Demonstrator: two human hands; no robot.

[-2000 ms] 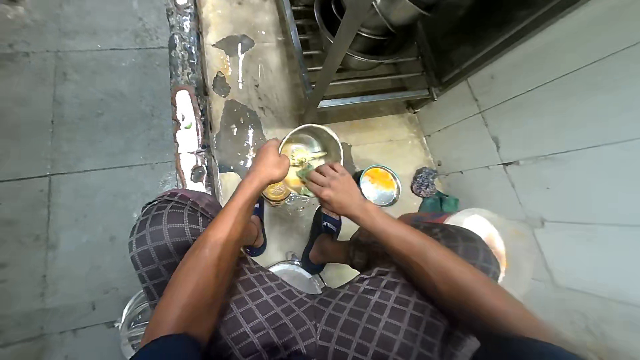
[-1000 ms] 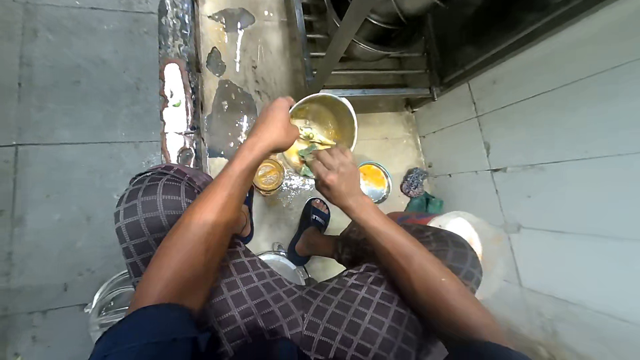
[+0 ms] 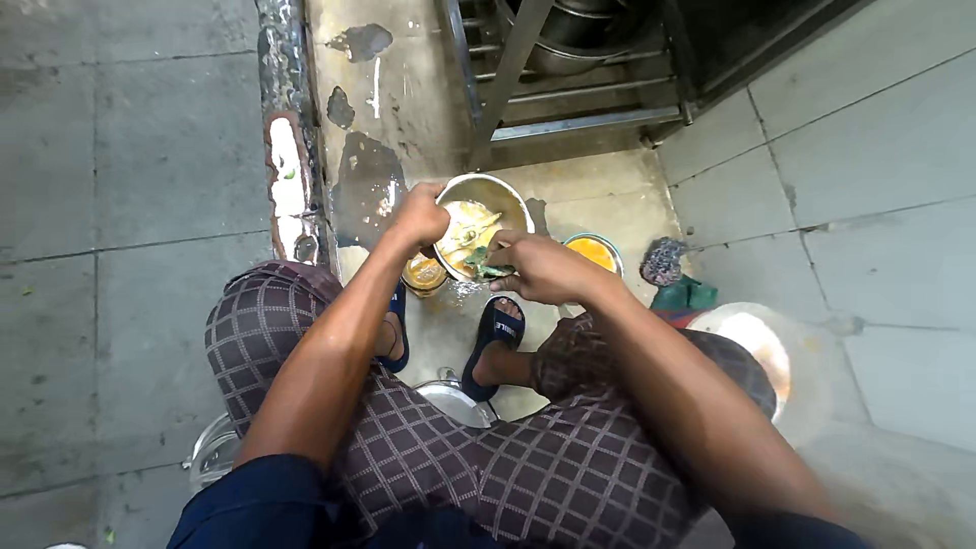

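My left hand (image 3: 421, 219) grips the left rim of a round metal pot (image 3: 512, 200), which is tilted toward me. Yellowish liquid and pale food scraps (image 3: 467, 232) lie inside it. At the pot's near right edge, my right hand (image 3: 534, 267) pinches a green scouring pad (image 3: 485, 264), partly hidden by the fingers. Below the pot's left side stands a round container (image 3: 424, 273) with yellow-brown contents. To the right of my right hand, a bowl (image 3: 593, 252) holds orange-yellow liquid.
A metal rack (image 3: 587, 122) with dark pots stands ahead. By the right wall lie a wire scrubber (image 3: 663, 261) and green cloth-like item (image 3: 685, 293), near a whitish tub (image 3: 751, 335). A raised kerb (image 3: 286, 152) runs along the left. A metal lid or vessel (image 3: 456, 402) sits between my feet.
The pot is held tilted in all frames, and its tilt has varied a little. My right hand with the green pad stays by its near right edge.
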